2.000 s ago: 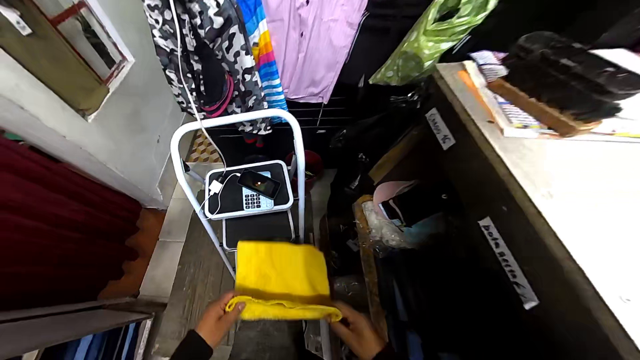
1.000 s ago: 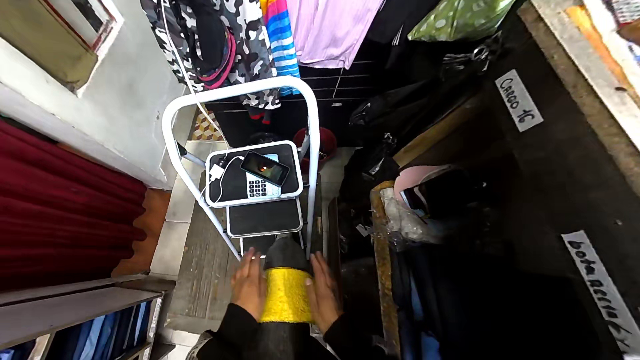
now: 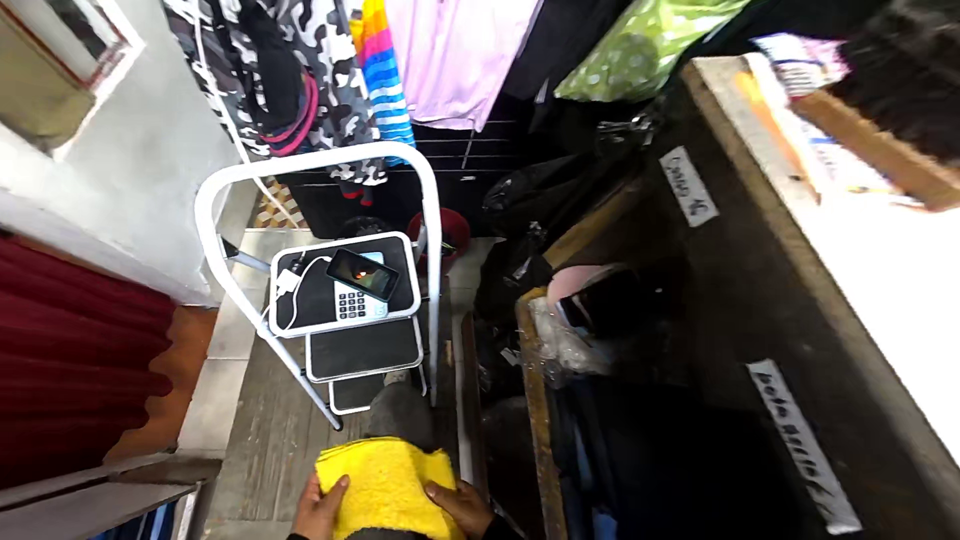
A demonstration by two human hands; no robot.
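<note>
A yellow cloth (image 3: 386, 484) lies spread over the dark-clothed leg at the bottom centre. My left hand (image 3: 319, 506) grips its left edge, thumb on top. At its right edge, my right hand (image 3: 461, 506) pinches the fabric with the thumb above. Just beyond the cloth stands a white-framed step stool (image 3: 364, 352). On its top step rest a smartphone (image 3: 363, 274), a keypad device (image 3: 360, 301) partly under the phone, and a white charger (image 3: 287, 282) with a cable.
To the right are a dark counter side (image 3: 727, 247) with handwritten strips and a wooden-edged bin (image 3: 536, 420) holding dark clothes. Garments (image 3: 450, 60) hang at the back. A red bucket (image 3: 448, 229) stands behind the stool; a dark red curtain (image 3: 75, 345) hangs left.
One second ago both hands lay flat beside the yellow cloth on the leg; now they hold its side edges and it is spread wider. The view has shifted.
</note>
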